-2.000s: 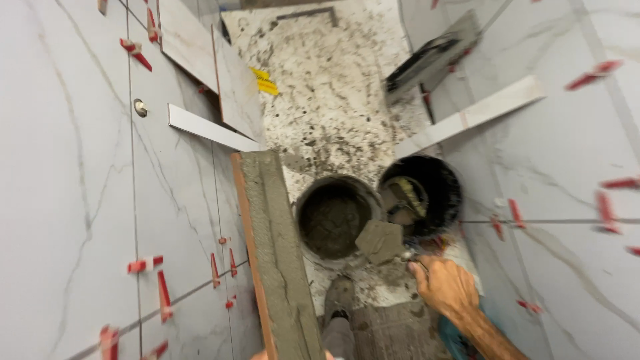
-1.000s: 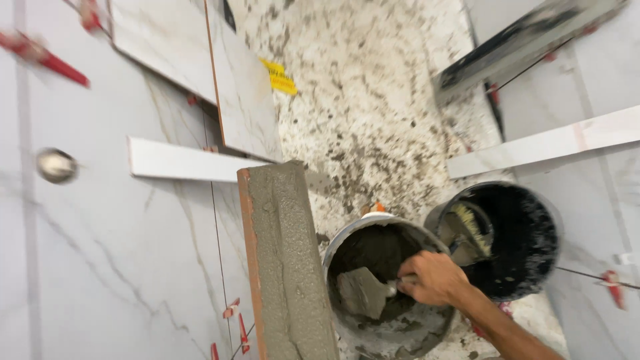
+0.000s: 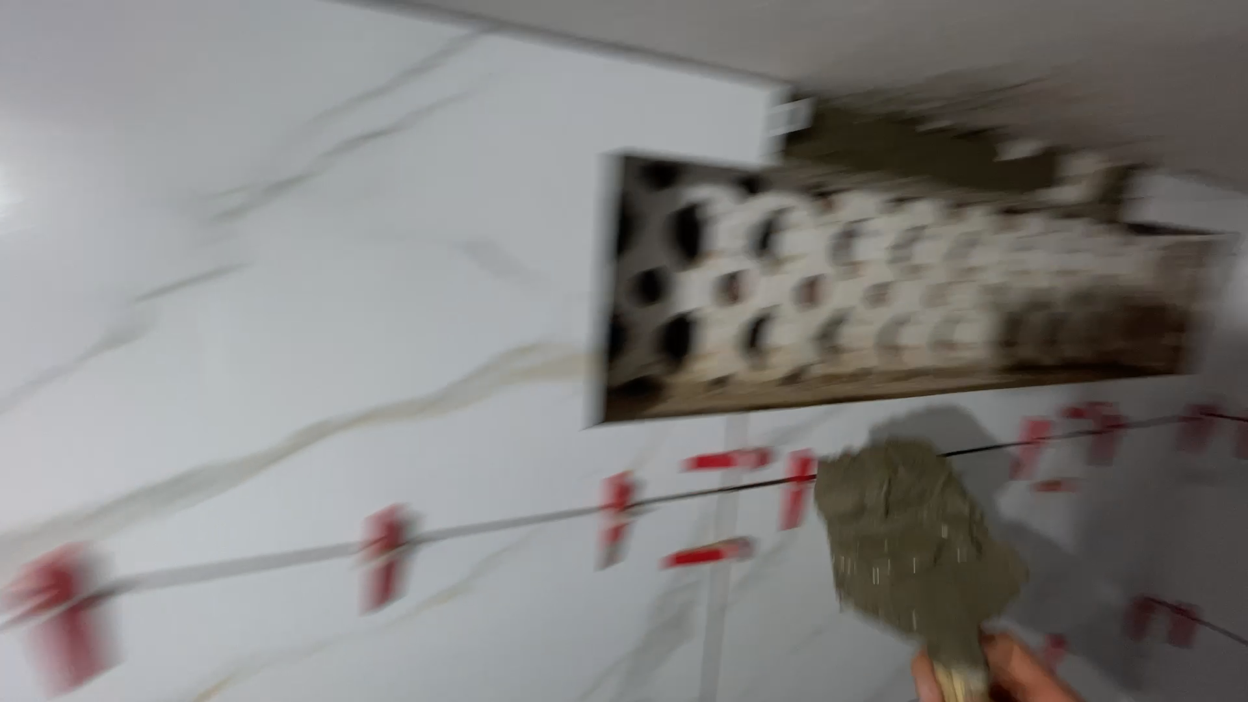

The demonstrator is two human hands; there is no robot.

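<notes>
My right hand (image 3: 1019, 668) grips the handle of a trowel (image 3: 960, 678) at the bottom right. Its blade carries a thick load of grey mortar (image 3: 912, 536) and is held up before the tiled wall, below an opening. That opening (image 3: 877, 292) is a long rectangle with a light, perforated inner surface of round holes. Grey mortar (image 3: 916, 146) also lies on the wall above the opening. My left hand is out of view. The frame is blurred.
Large white marble-look wall tiles (image 3: 292, 292) surround the opening. Red levelling clips and wedges (image 3: 385, 556) stick out along the joints, several near the trowel. A plain grey surface (image 3: 975, 39) meets the tiles at the top.
The view has swung from the floor and buckets to the wall. The trowel, in the bucket of mortar a second ago, is now raised and loaded. The mortar-coated strip has left the view.
</notes>
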